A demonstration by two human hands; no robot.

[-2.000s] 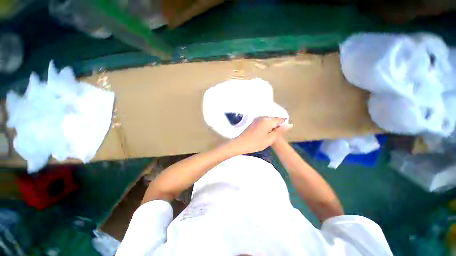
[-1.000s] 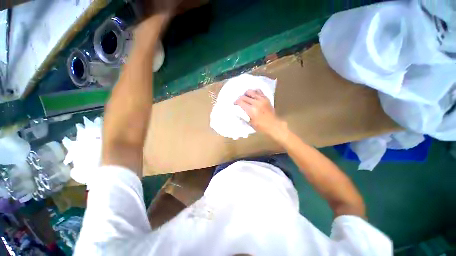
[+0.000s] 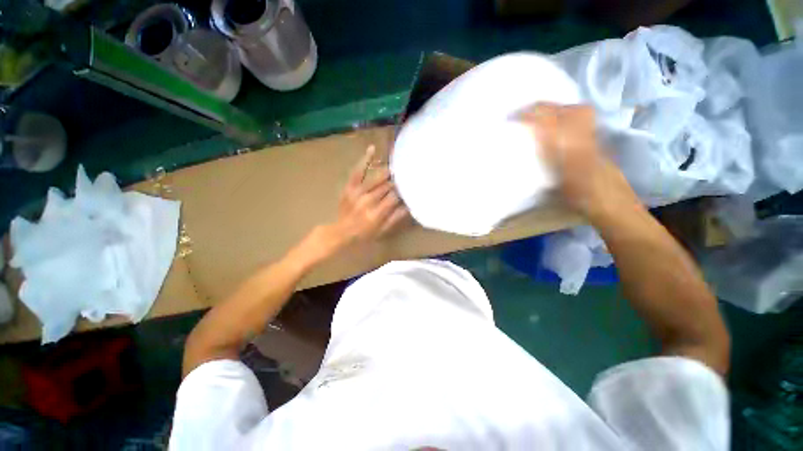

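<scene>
A large white foam-wrapped item (image 3: 480, 145) is over the middle of the cardboard bench cover (image 3: 264, 207). My right hand (image 3: 572, 154), blurred, grips its right side. My left hand (image 3: 374, 204) is at its lower left edge, fingers partly spread; whether it grips anything is hidden. A small brown carton (image 3: 433, 77) shows partly behind the foam-wrapped item, its dark inside visible at the top. The rest of the carton is hidden.
Foam bags (image 3: 97, 251) lie bunched at the left. Several foam-wrapped bundles (image 3: 665, 114) are piled at the right. Clear jars (image 3: 273, 44) stand beyond the ledge, by a green bar (image 3: 167, 84). A blue bin (image 3: 526, 260) and red crate (image 3: 79, 374) are below.
The foam-wrapped item has moved right and up towards the camera in my right hand. My left hand has come back from the far upper left. The small carton now shows behind the item.
</scene>
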